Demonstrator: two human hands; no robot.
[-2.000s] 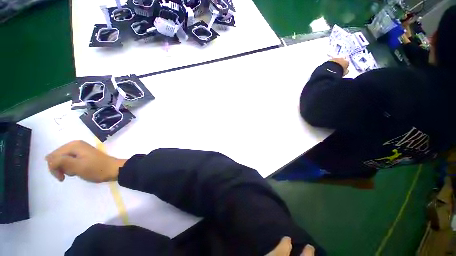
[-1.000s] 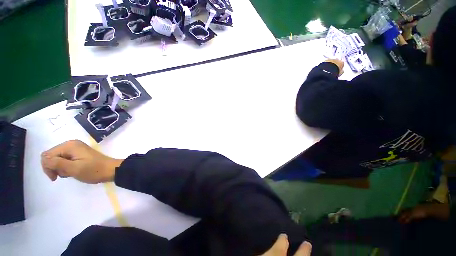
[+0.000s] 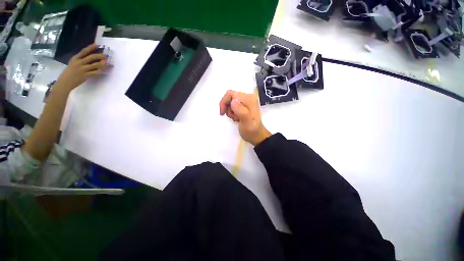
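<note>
My right hand [image 3: 241, 114] rests over the white bench left of the black frames, its fingers curled in and the thumb against them. I see nothing in it. My left hand is not in view. Three black square frames [image 3: 277, 85] with pale octagonal outlines lie close together just beyond my right hand, with narrow pale strips sticking up. A black open tray [image 3: 183, 84] with a green inside stands to the left, apart from the hand, with a small pale piece at its far end.
A heap of similar black frames [image 3: 422, 43] lies on the farther white board at upper right. At left, another person's hand [image 3: 81, 69] holds a small piece beside a second black tray [image 3: 79, 33]. A green belt [image 3: 203, 15] runs behind the bench. Yellow tape [image 3: 239, 158] crosses the bench.
The view has swung left, so the bench things appear farther right and the whole tray shows. The right neighbour and my left fingers have left the picture. My right hand stays curled beside the frames.
</note>
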